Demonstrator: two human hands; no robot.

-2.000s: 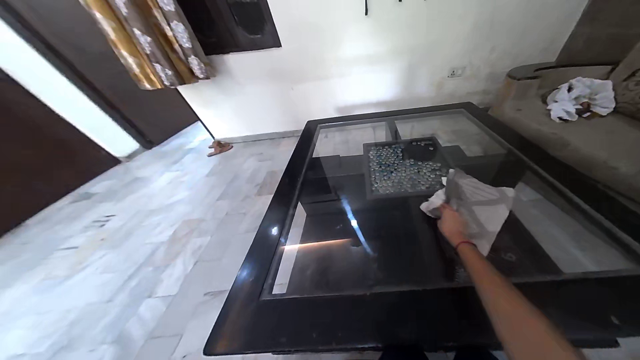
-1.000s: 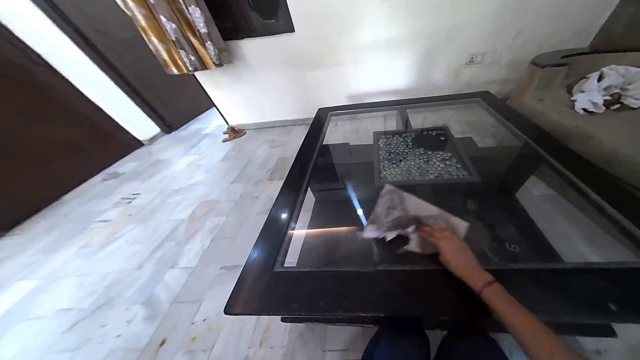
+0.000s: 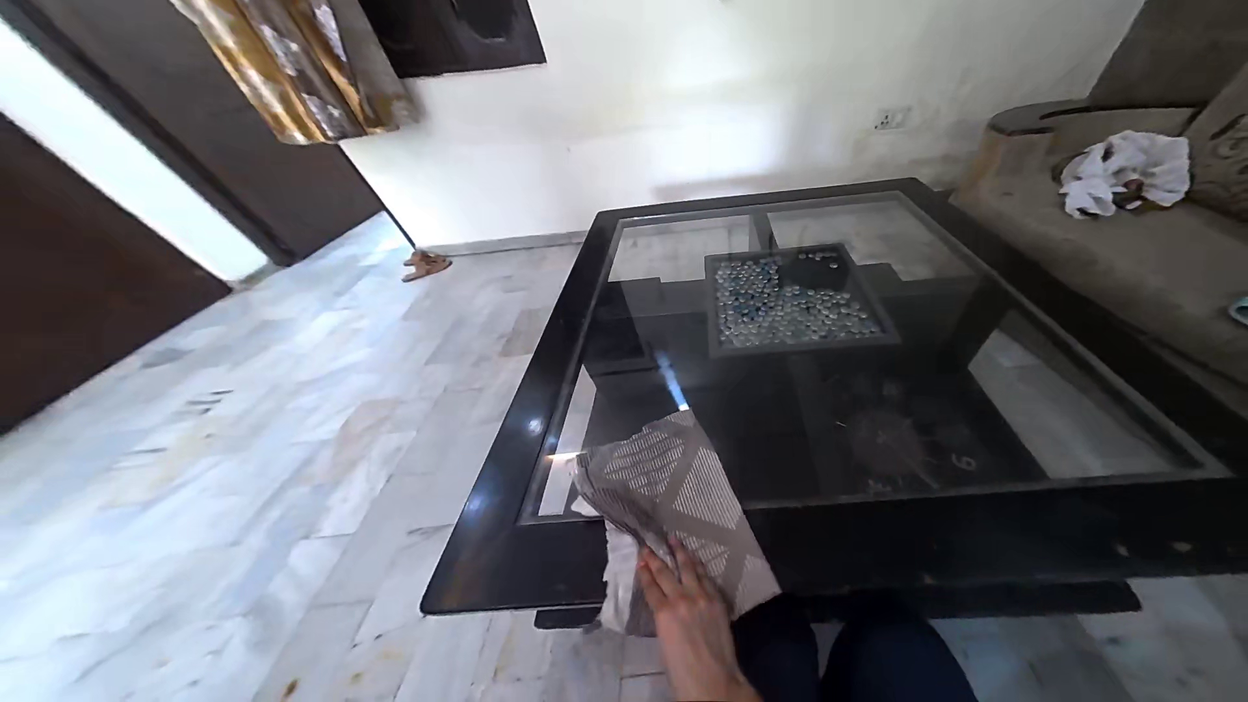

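Observation:
My right hand (image 3: pixel 690 612) is at the near left part of the black-framed table (image 3: pixel 829 546), its fingers pressed on a grey-and-white patterned cloth (image 3: pixel 707 497). The cloth lies partly bunched over the glass top (image 3: pixel 809 390) and the black frame, and its left part hangs over the near edge. Under the glass, a square tray of glass pebbles (image 3: pixel 790 317) shows near the far side. My left hand is out of view.
A sofa (image 3: pixel 1043 224) with a crumpled white cloth (image 3: pixel 1126 174) stands at the right. Marble tiled floor (image 3: pixel 322 429) lies to the left. A patterned curtain (image 3: pixel 302 68) hangs at the back left. My knees (image 3: pixel 892 648) are at the table's near edge.
My right hand has moved with the cloth from the right part of the glass, to the left and toward me, onto the near left frame. The cloth now reaches over the table's edge.

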